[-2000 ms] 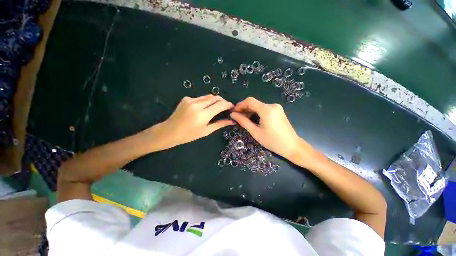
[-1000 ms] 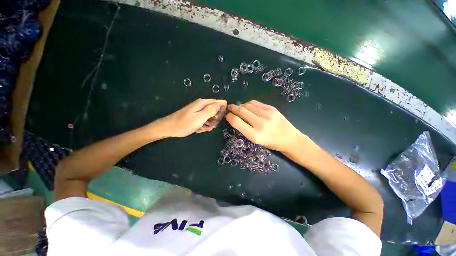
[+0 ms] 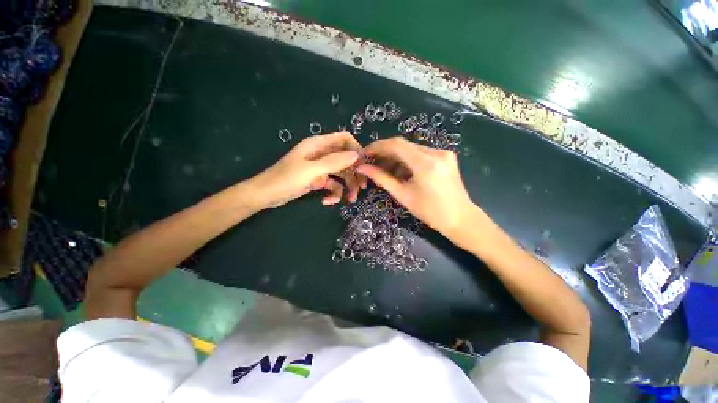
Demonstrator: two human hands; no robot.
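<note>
Many small rings lie on the dark green bench top (image 3: 236,102). A heap of rings (image 3: 378,236) sits just below my hands, and looser rings (image 3: 429,126) lie beyond them toward the metal rail. My left hand (image 3: 311,169) and my right hand (image 3: 421,177) meet at the fingertips above the top of the heap. Thumbs and fingers are pinched together. Something tiny may be between the fingertips, but the fingers hide it and I cannot tell what it is. The other fingers of my left hand are curled.
A worn pale metal rail (image 3: 504,104) runs along the far side, with a shiny green conveyor (image 3: 441,39) beyond. A carton edge (image 3: 51,118) with dark wired units (image 3: 24,71) stands at left. A clear plastic bag (image 3: 642,275) and a blue-and-white box (image 3: 705,315) are at right.
My hands have moved slightly up from the heap toward the loose rings. The left fingers have opened a little below the thumb. The whole view has shifted slightly.
</note>
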